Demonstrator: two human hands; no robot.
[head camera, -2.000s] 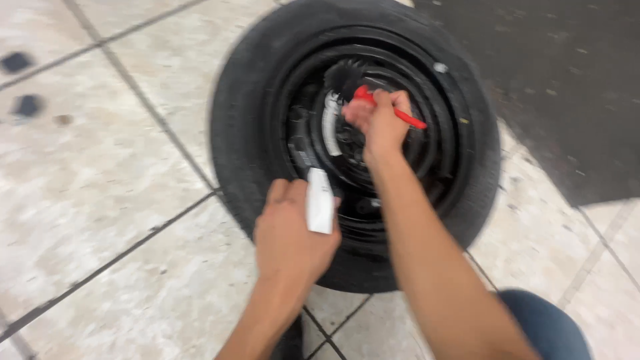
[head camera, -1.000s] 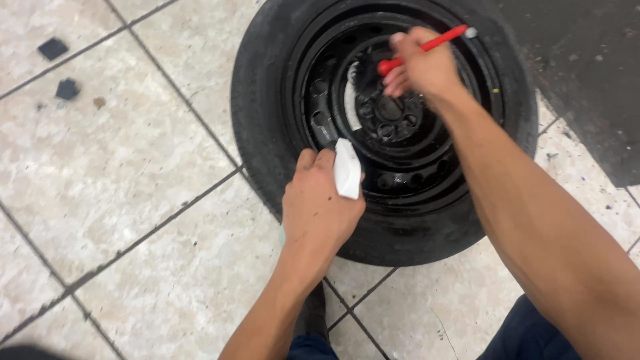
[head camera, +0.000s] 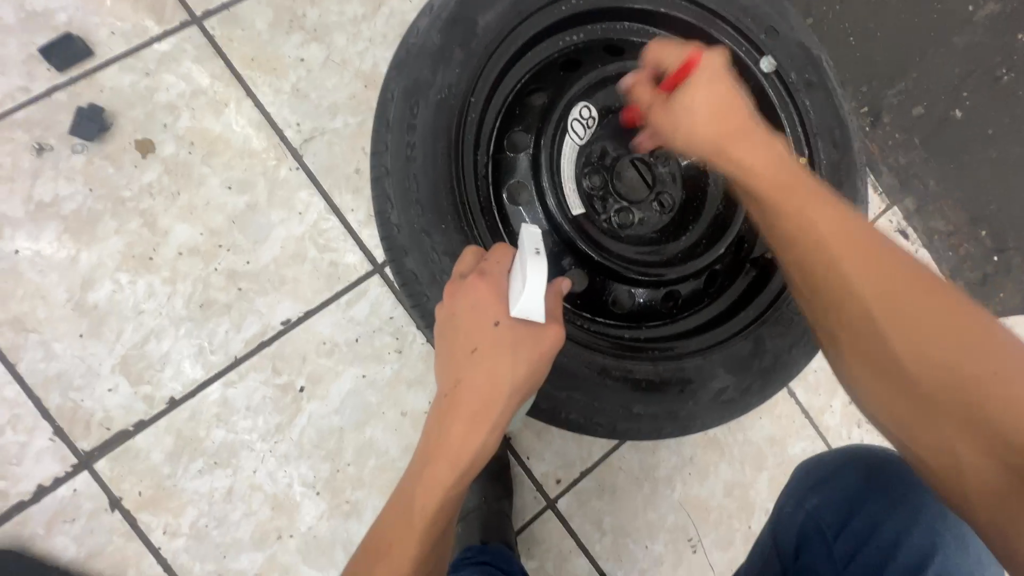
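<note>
A black steel spare wheel (head camera: 632, 288) with its tire (head camera: 640, 400) lies flat on the tiled floor. My left hand (head camera: 500, 320) grips a white spray bottle by its trigger head (head camera: 529, 276), over the lower left of the rim; the bottle's body is mostly hidden under the hand. My right hand (head camera: 692, 100), blurred, is closed around the red handle (head camera: 680, 72) of a brush above the upper right of the wheel's centre. The bristles are hidden. A curved white label (head camera: 571, 176) and a round marked sticker (head camera: 583, 122) are on the wheel's disc, left of the hub.
Two dark scraps (head camera: 66, 51) (head camera: 90, 122) and a small brown bit (head camera: 145, 147) lie on the floor at the upper left. A dark, dirty mat or floor patch (head camera: 944, 120) borders the tire on the right. My knee (head camera: 856, 512) and shoe (head camera: 486, 496) are near the tire's lower edge.
Two seconds ago the brush's dark bristles showed over the left of the disc; now they are out of sight and the round sticker shows. My left hand still holds the bottle.
</note>
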